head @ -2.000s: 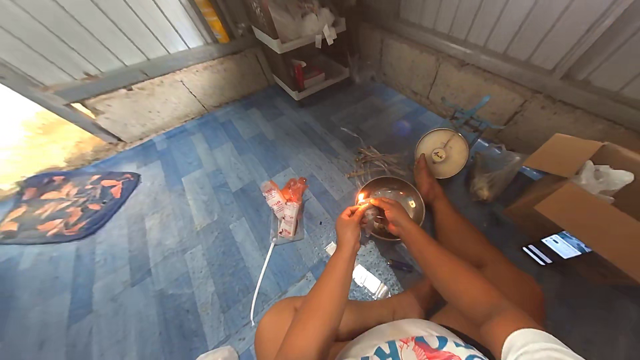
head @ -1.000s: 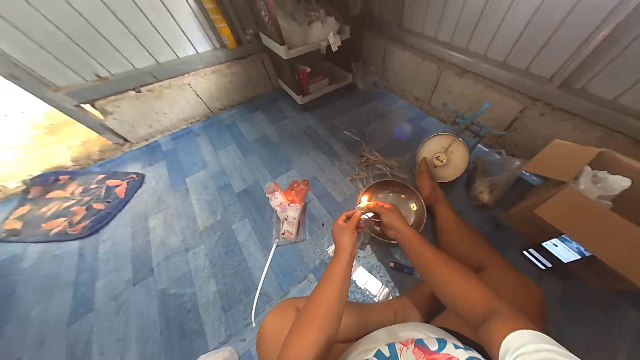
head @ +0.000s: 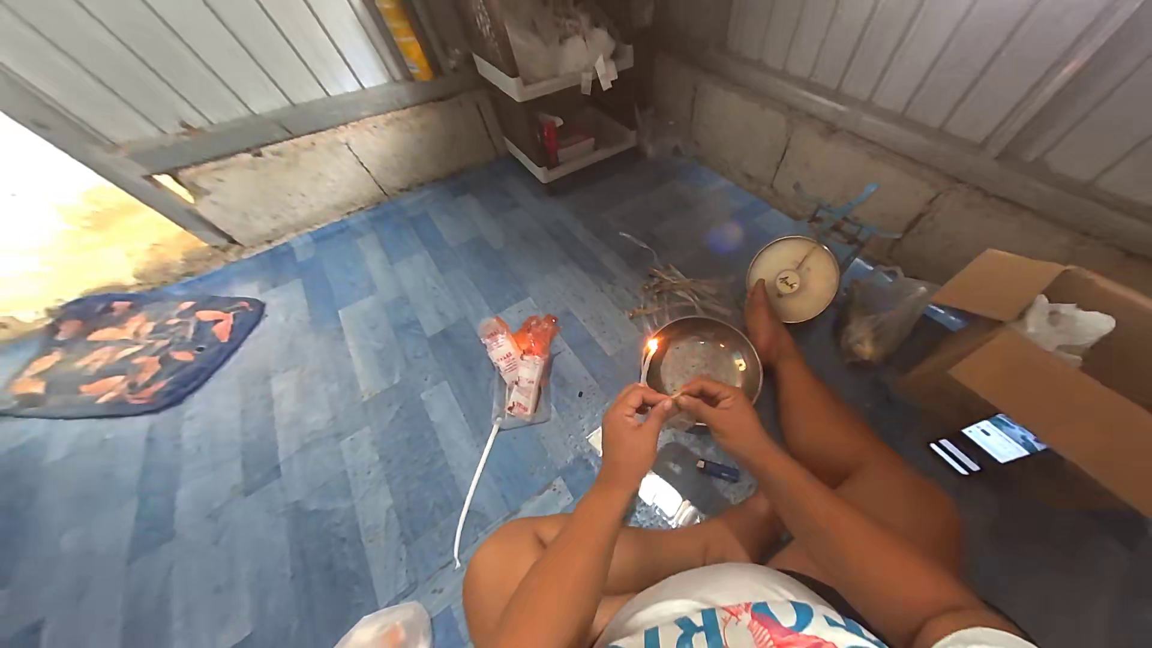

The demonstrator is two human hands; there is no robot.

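Note:
A lit, thin white taper [head: 645, 362] rises from the fingers of my left hand [head: 633, 427], its flame over the left rim of a steel bowl [head: 747, 346]. My right hand [head: 727, 416] meets the left at the fingertips above the bowl's near edge, and both pinch a small, thin pale piece [head: 675, 397] that is mostly hidden. A blue lighter [head: 718, 470] lies on the floor below my right hand. Thin sticks or stalks [head: 684, 292] are heaped just beyond the bowl. To the left, a plastic bag of red-and-white packets [head: 525, 382] touches a white cord or stick [head: 477, 493].
A round pale disc [head: 794, 279] lies by my foot, near a blue metal stand [head: 846, 216]. At right are a clear plastic bag [head: 882, 317], an open cardboard box [head: 1017, 360] and a lit phone [head: 1003, 438]. A leaf-patterned mat [head: 135, 355] and a shelf rack [head: 576, 148] stand farther off.
The flame was right at my fingertips; now it burns above them on the upright taper. My hands have moved slightly down toward my body and remain close together.

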